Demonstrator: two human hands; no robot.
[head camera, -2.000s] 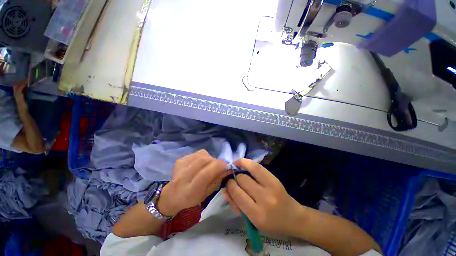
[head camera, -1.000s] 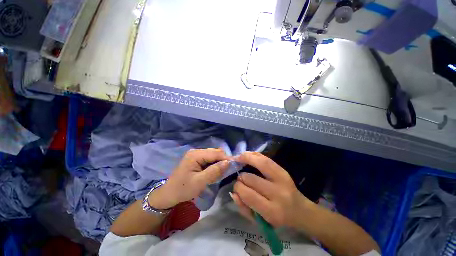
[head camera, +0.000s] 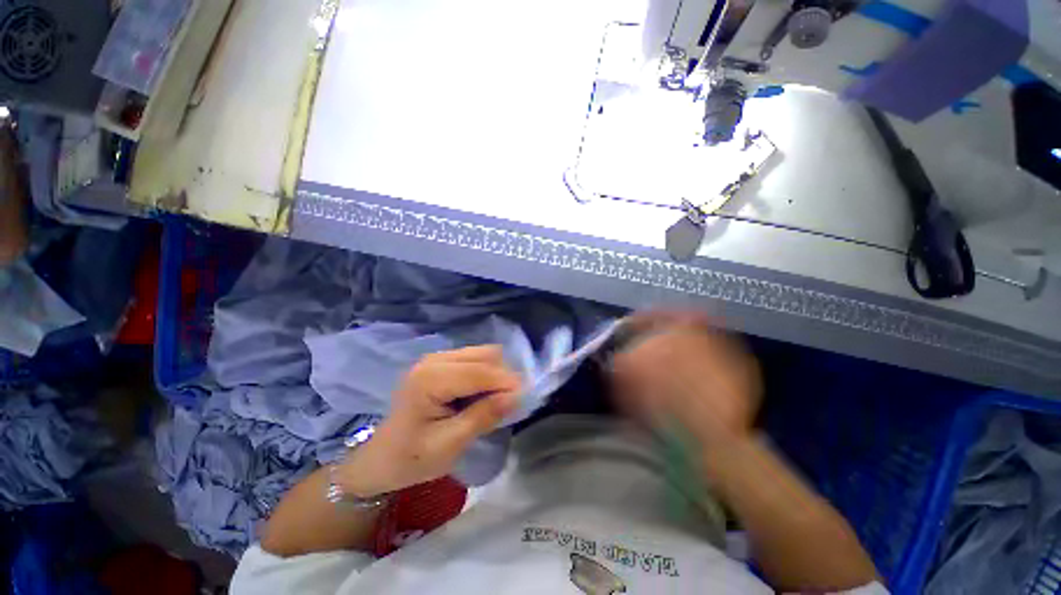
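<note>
A light blue-grey garment piece (head camera: 361, 366) lies over my lap below the table edge, with a narrow edge strip (head camera: 570, 358) stretched up to the right. My left hand (head camera: 448, 413) pinches this cloth between thumb and fingers. My right hand (head camera: 686, 378) is blurred at the far end of the strip; its fingertips are not clear. A green-handled pointed tool (head camera: 689, 471) shows blurred below my right palm, held in that hand. Its metal shaft is hidden or too blurred to see.
The sewing machine's needle area (head camera: 686, 76) is above, with a seam guide (head camera: 727, 192) beside it. Black scissors (head camera: 937, 250) lie on the table's right. A blue basket (head camera: 169, 314) of garments stands left, another (head camera: 948, 465) right. Part of a person (head camera: 12, 198) shows far left.
My right hand has moved right and slightly up, away from my left hand, with the green tool. The cloth edge now stretches between the hands. The person at far left has moved mostly out of view.
</note>
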